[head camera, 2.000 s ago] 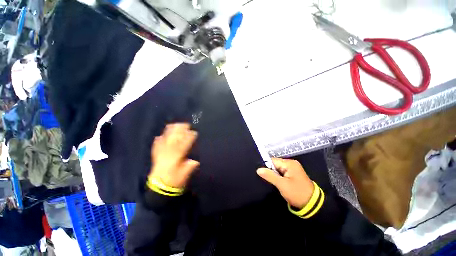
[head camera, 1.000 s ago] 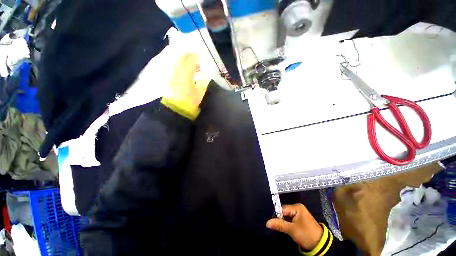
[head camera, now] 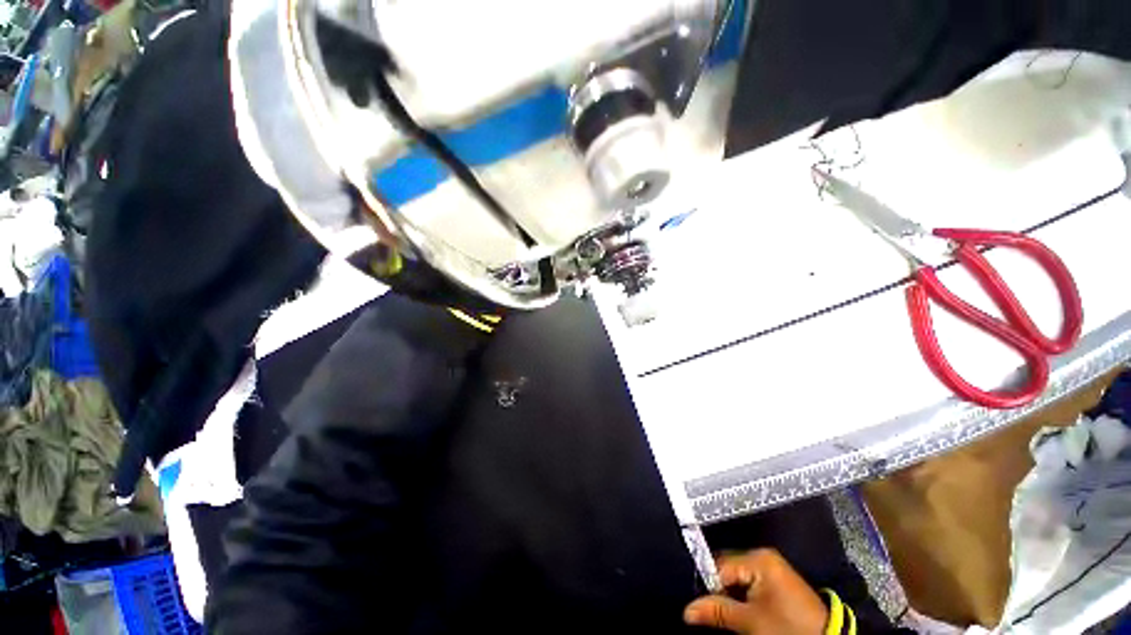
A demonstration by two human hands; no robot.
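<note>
A black fabric panel (head camera: 546,434) lies left of and below the needle area of the white sewing machine (head camera: 484,75). A narrow white strip (head camera: 651,434) runs along its right edge up to the presser foot area. My right hand (head camera: 759,595), low in the picture, pinches the lower end of the strip and panel edge between thumb and fingers. My left arm reaches up across the panel; the left hand is hidden behind the machine head, with only a bit of yellow cuff showing. A small pale mark (head camera: 509,392) is on the panel.
Red-handled scissors (head camera: 992,316) lie on the white table (head camera: 757,323) at right, with loose thread near the blade tips. A measuring tape (head camera: 806,478) follows the front edge. Black cloth (head camera: 893,62) lies behind the machine. Heaped clothes and a blue crate (head camera: 155,595) are at left.
The view has shifted, and the machine head now fills more of the top. My left hand moved up from the panel and behind the head. My right hand stays on the strip's lower end.
</note>
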